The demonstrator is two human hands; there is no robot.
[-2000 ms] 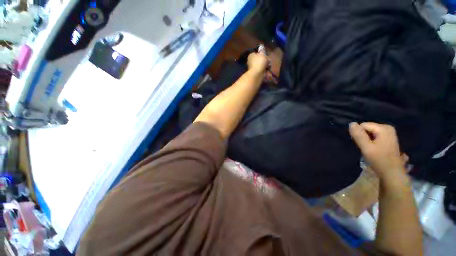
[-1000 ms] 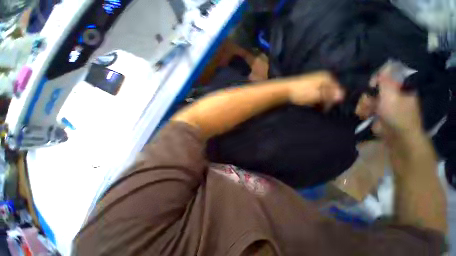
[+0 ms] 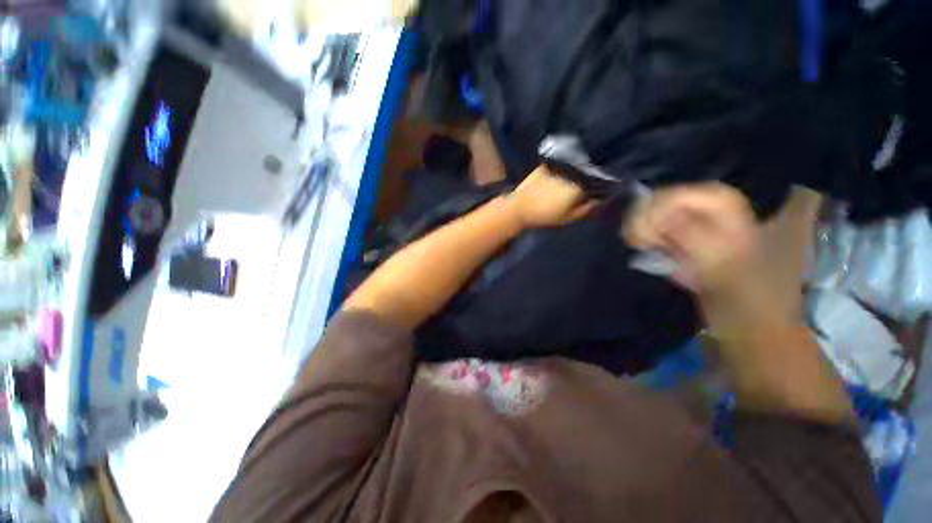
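Note:
My left hand (image 3: 557,196) is closed on a small dark piece with a pale part (image 3: 574,155), above my lap. My right hand (image 3: 705,233) is motion-blurred just to its right, fingers curled around a pale piece (image 3: 654,264) that shows below the fingers. Whether the pale parts at both hands belong to one strip cannot be told. Black cloth (image 3: 572,306) covers my lap under the hands. A large heap of black garments (image 3: 664,82) lies beyond them.
The sewing machine (image 3: 102,347) stands on the white table (image 3: 204,409) at left, with a phone (image 3: 202,274) beside it. The table's blue edge (image 3: 378,153) runs beside the black cloth. Clear plastic (image 3: 869,266) and a blue-and-white bag (image 3: 884,439) lie at right.
My left hand has come from beside the table edge to above my lap and now grips a dark and pale piece. My right hand has moved left beside it. The view has turned rightward.

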